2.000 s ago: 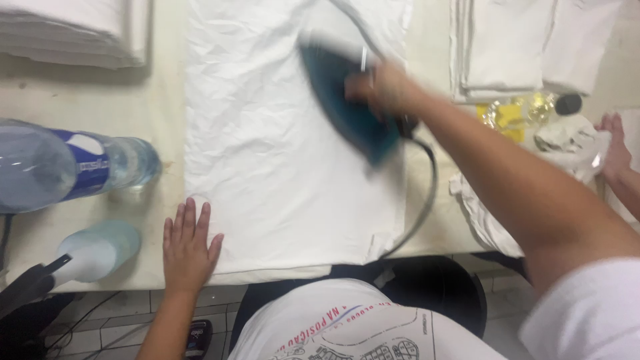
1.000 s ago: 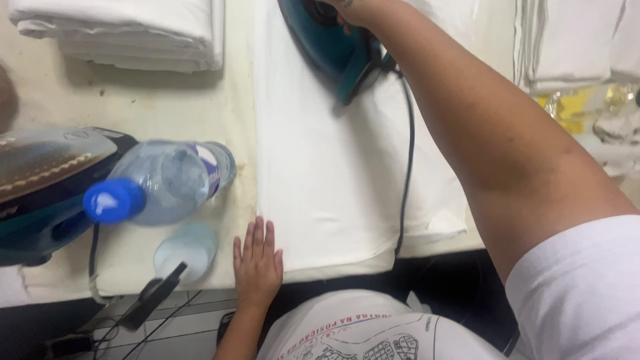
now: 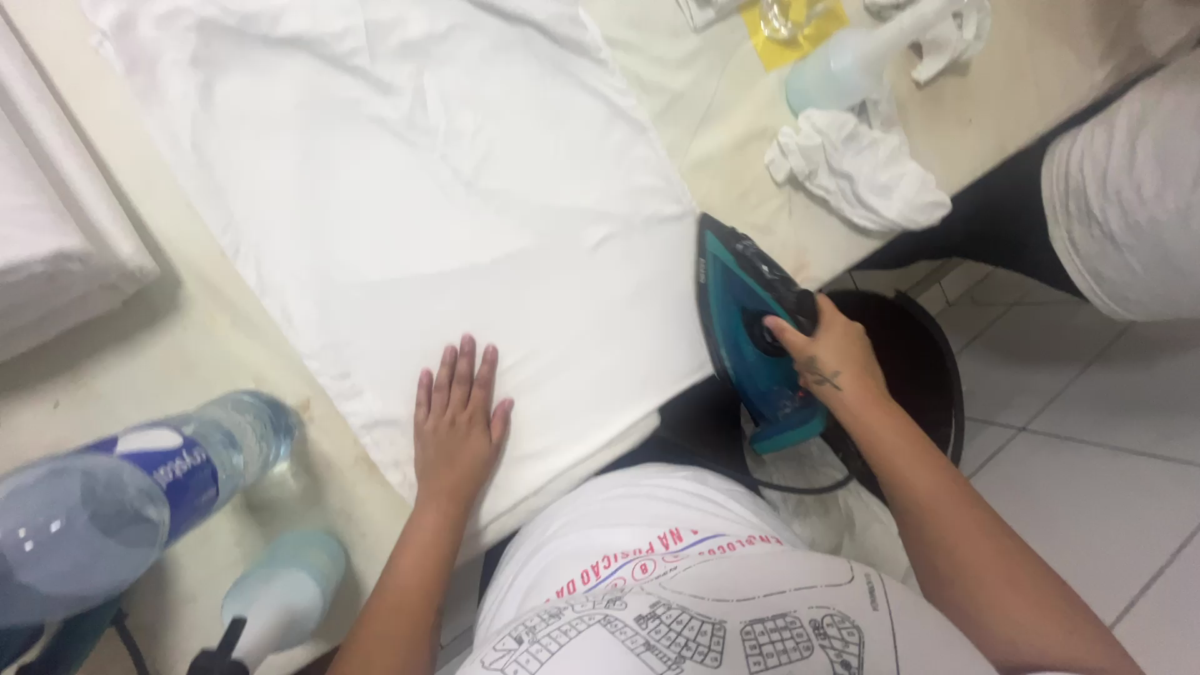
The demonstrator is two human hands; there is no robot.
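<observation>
A white cloth (image 3: pixel 450 216) lies spread over the covered table, smooth near me and wrinkled toward its far end. My left hand (image 3: pixel 459 412) rests flat on its near part, palm down, fingers apart, holding nothing. At the table's near edge, my right hand (image 3: pixel 830 352) grips the handle of a teal and black steam iron (image 3: pixel 759 366). The iron's tip points away from me, by the cloth's right edge, and its rear reaches past the table edge. Its soleplate is hidden, so contact with the cloth cannot be told.
Folded white cloths (image 3: pixel 56 206) are stacked at left. A large plastic bottle (image 3: pixel 141 497) and a spray bottle (image 3: pixel 286 586) stand at near left. Across the table at right are another spray bottle (image 3: pixel 830 75) and a crumpled white cloth (image 3: pixel 858 173). Another person's white-clothed body (image 3: pixel 1125 187) is beyond the right edge.
The iron in my right hand has moved from the upper part of the cloth to its near right edge. My left hand stays flat on the cloth. The view has shifted.
</observation>
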